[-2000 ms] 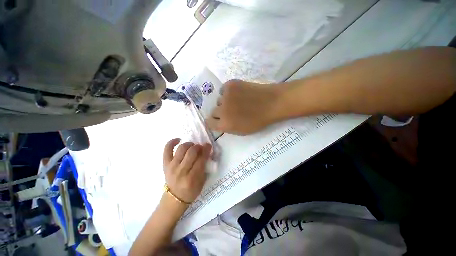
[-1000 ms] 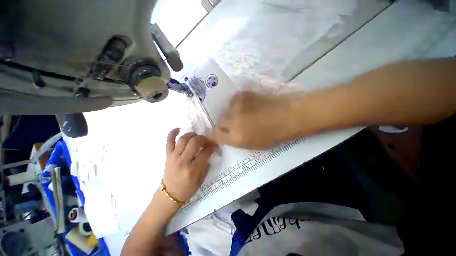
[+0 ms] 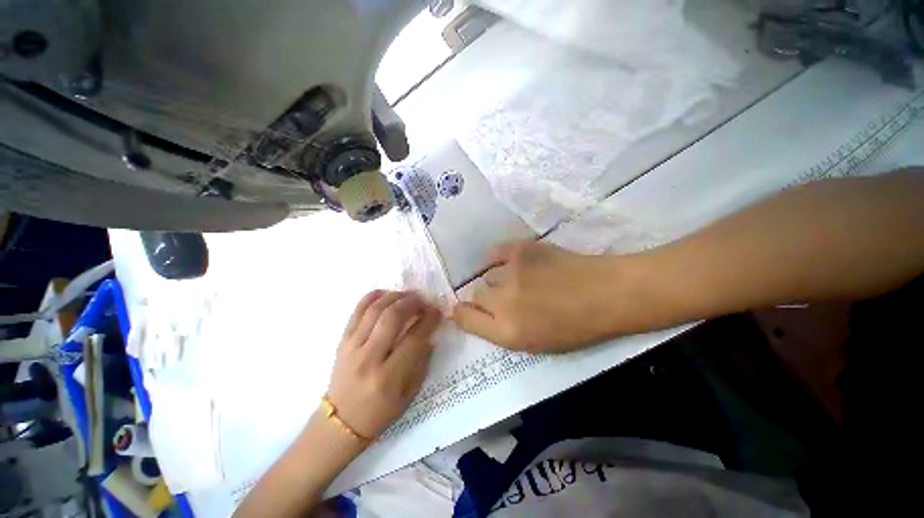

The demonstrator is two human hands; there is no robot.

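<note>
A thin white cloth piece (image 3: 417, 255) runs from the presser foot and needle (image 3: 401, 194) toward the wearer, nearly vanishing in the glare. My left hand (image 3: 389, 349) has its fingertips on the cloth's near end. My right hand (image 3: 537, 298) meets it there, thumb and finger pinching the cloth edge beside the left fingertips. The metal needle plate and slide plate (image 3: 466, 218) lie bare right of the cloth. The sewing machine head (image 3: 223, 91) is overhead at the upper left.
A patterned white panel (image 3: 542, 147) lies right of the needle. A dark grey machine lamp (image 3: 174, 255) is left of the head. A blue basket (image 3: 111, 374) with thread cones (image 3: 145, 467) stands at the far left. A black ruler scale (image 3: 461, 376) runs along the table's front edge.
My right hand has moved from beside the plate down toward the wearer, to my left fingertips. My left hand stays on the cloth. The view has shifted, so more plate and patterned panel show.
</note>
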